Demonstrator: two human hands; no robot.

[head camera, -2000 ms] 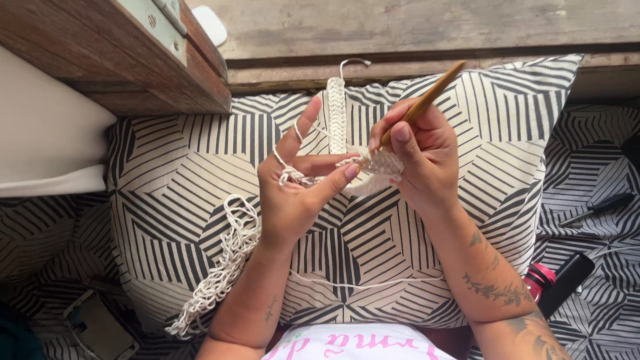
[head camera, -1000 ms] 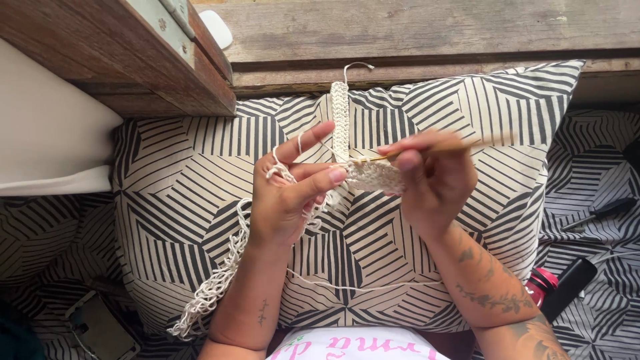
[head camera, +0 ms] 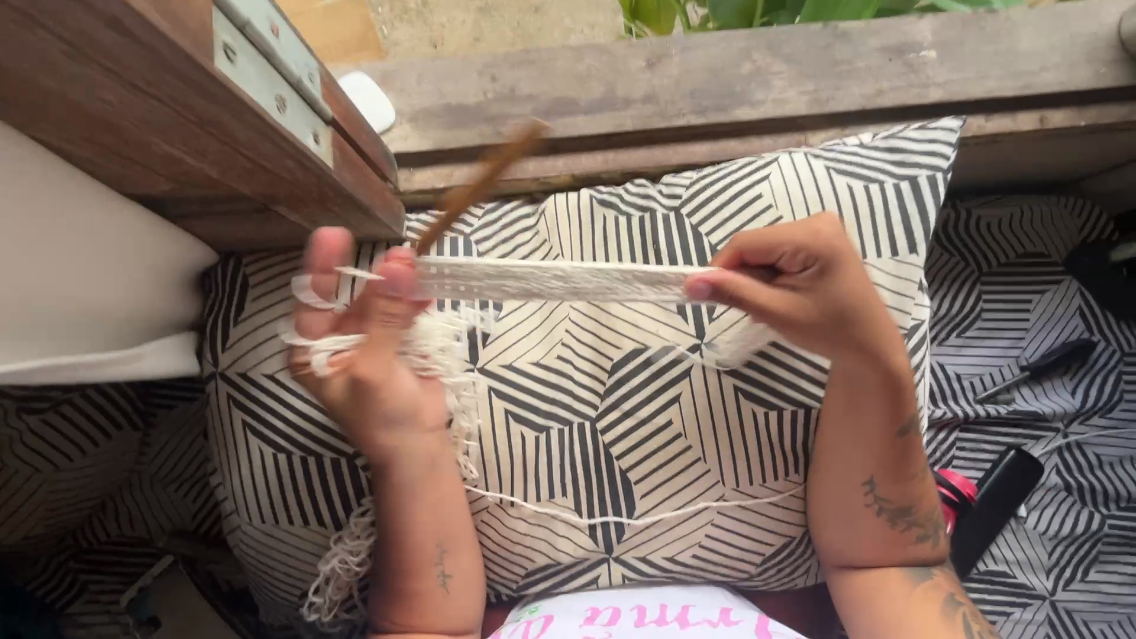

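Observation:
A flat strip of cream crochet work (head camera: 559, 279) stretches level between both hands above a patterned cushion (head camera: 550, 399). My left hand (head camera: 373, 328), blurred, pinches its left end, with cream cord wound about the fingers. From that same end a wooden crochet hook (head camera: 488, 177) slants up and right; its tip is hidden. My right hand (head camera: 790, 284) grips the strip's right end between thumb and fingers. Loose cream cord (head camera: 342, 568) lies in loops beside the left forearm, and more hangs behind the left hand. One strand (head camera: 612, 519) crosses the cushion between the forearms.
A wooden post with a metal hinge (head camera: 275, 98) stands at the upper left, by a white object (head camera: 366, 101) on a wooden ledge (head camera: 710, 80). On the patterned fabric at right lie a black cylinder (head camera: 998, 510), a pink item (head camera: 956, 497) and a dark-handled tool (head camera: 1038, 368).
The right hand has left the hook and moved to the strip's far end. The strip, which lay upright on the cushion, is now stretched sideways. The hook now stands at the left hand.

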